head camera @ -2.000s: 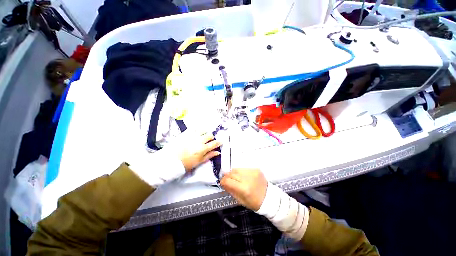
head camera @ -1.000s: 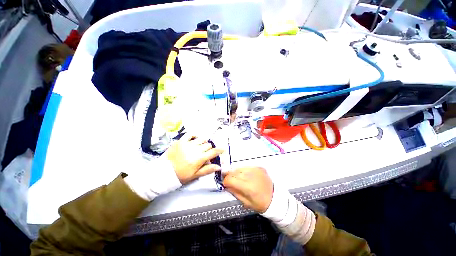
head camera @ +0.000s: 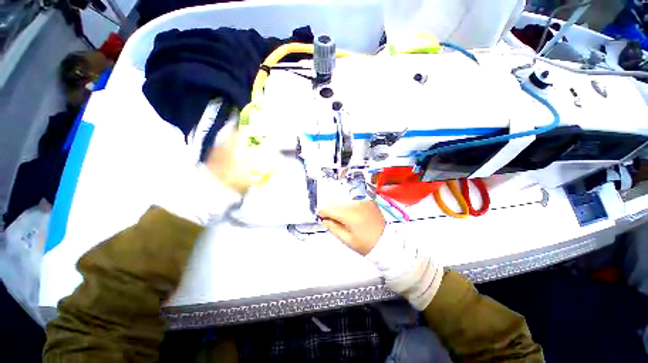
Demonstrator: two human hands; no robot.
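A dark navy garment piece [head camera: 195, 78] lies heaped left of the machine head, with white cloth and a navy stripe [head camera: 207, 131] at its lower end. My left hand [head camera: 234, 166] is blurred at this lower end, beside the yellow-green lamp; whether it grips the cloth is unclear. My right hand [head camera: 354, 225] is closed at the end of a narrow navy band [head camera: 311, 195] just in front of the needle area, its fingertips pinching the band's near end. The presser foot and needle [head camera: 342, 172] are small and partly washed out.
The white sewing machine [head camera: 455, 96] has a dark panel. Red cloth [head camera: 403, 184], orange-red scissors handles [head camera: 465, 198] and thin pink and blue sticks [head camera: 393, 205] lie right of the needle. The lamp's yellow neck [head camera: 281, 53] curves above my left hand. A printed scale [head camera: 284, 303] edges the table.
My left hand has left the band near the needle and moved up and left to the garment's lower end. My right hand has moved closer to the needle with the band. The view has shifted slightly.
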